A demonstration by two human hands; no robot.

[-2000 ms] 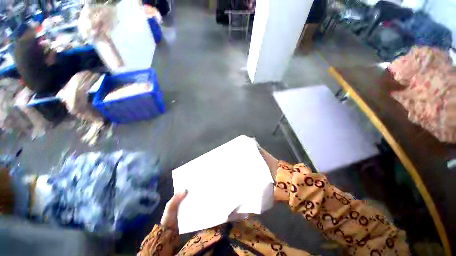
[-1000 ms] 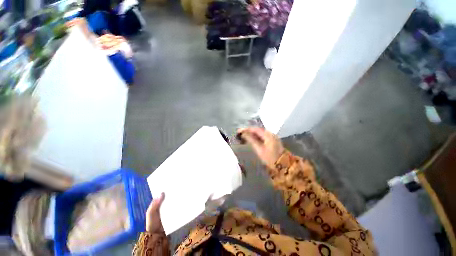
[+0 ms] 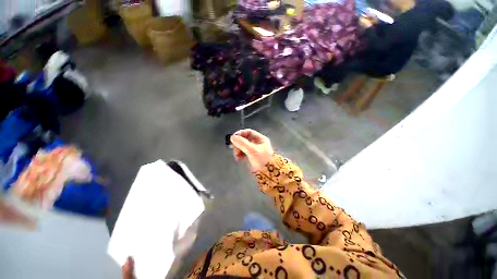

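White sheets (image 3: 155, 218), stiff and plain, are held at the lower left, with dark material showing along their right edge. My left hand (image 3: 128, 268) is mostly cut off or hidden; its thumb lies on the lower left corner of the sheets. My right hand (image 3: 253, 148) is raised in front of me, apart from the sheets. Its fingertips pinch a small dark item (image 3: 228, 140).
Maroon floral fabric (image 3: 234, 79) and pink-purple fabric (image 3: 316, 41) lie heaped ahead. A person in dark clothes (image 3: 400, 41) leans at the upper right. A white pillar (image 3: 414, 163) stands right. Blue bundles with orange fabric (image 3: 52, 171) lie left; baskets (image 3: 166, 38) stand behind.
The view has moved toward the maroon fabric. My right hand has left the sheets' edge and is raised with the small dark item. The sheets are now lower and further left.
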